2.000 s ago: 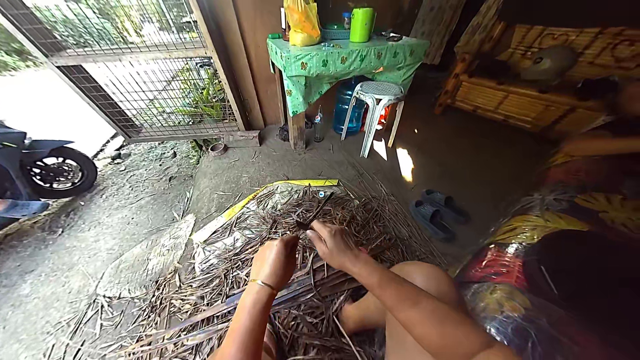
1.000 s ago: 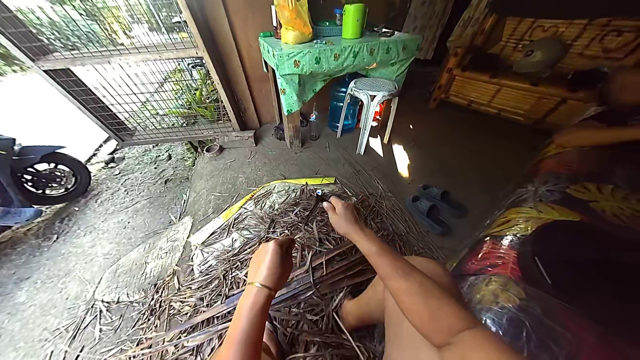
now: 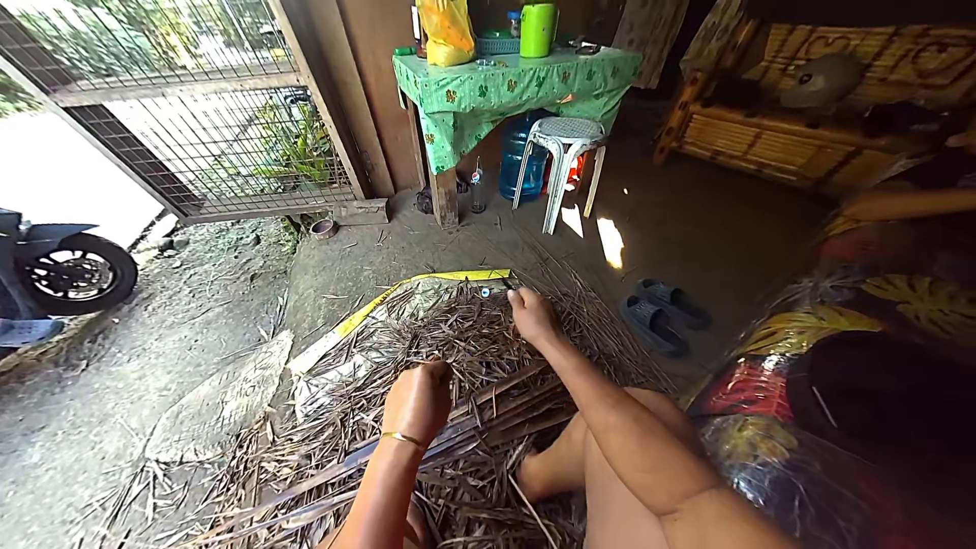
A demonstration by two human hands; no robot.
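My left hand (image 3: 418,400), with a gold-coloured bangle (image 3: 402,438) at its wrist, is closed over the heap; a dark tip shows at its fingers, too unclear to name. Farther out and to the right, my right hand (image 3: 534,314) grips a small dark tool (image 3: 509,284), perhaps a knife, mostly hidden by the fingers. Under both hands lies a heap of dry brown leaf strips (image 3: 450,328). Longer dried fronds (image 3: 496,412) cross it below my right forearm. A small round blue and white thing (image 3: 485,293) lies near the heap's far edge, inside a yellow band (image 3: 343,326).
Dark slippers (image 3: 662,319) lie right of the heap. Beyond stand a white stool (image 3: 566,133) and a table with a green cloth (image 3: 518,80). A bamboo bench (image 3: 785,141) is at the back right. Another person's arm (image 3: 907,204) shows at the right, a motorcycle wheel (image 3: 76,274) at the left.
My right hand was beside my left two seconds ago; it has moved away, forward and to the right, with the dark tool. My left hand has stayed low over the heap.
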